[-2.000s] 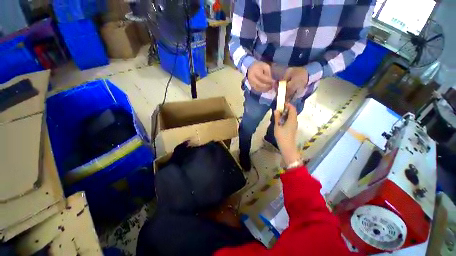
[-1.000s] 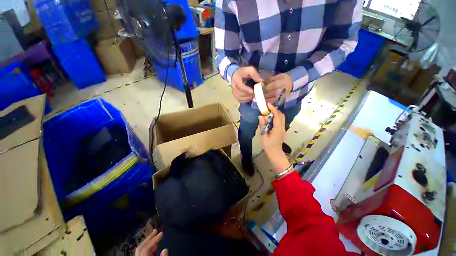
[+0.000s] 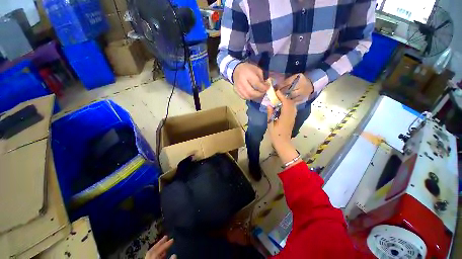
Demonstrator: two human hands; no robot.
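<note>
My right hand [image 3: 282, 119], in a red sleeve, is stretched out toward a standing person. It holds a small pale slip [image 3: 272, 96] at the fingertips and a slim pen [image 3: 276, 112] against the palm. The person's hands are at the slip's far end; whether they grip it is unclear. My left hand [image 3: 160, 249] is low at the bottom edge, partly cut off, beside black fabric [image 3: 202, 192] heaped over my lap and a carton; it looks empty with fingers apart.
An open empty-looking carton [image 3: 200, 132] stands ahead. A blue bin [image 3: 109, 177] with black pieces and a cardboard-covered table [image 3: 23, 172] are at left. A red-and-white machine [image 3: 425, 202] is at right. A black fan [image 3: 159, 30] stands behind. The person wears a checked shirt [image 3: 299, 35].
My left hand came into view at the bottom. My right hand moved closer to the person's hands, and the slip now sits between our hands, tilted.
</note>
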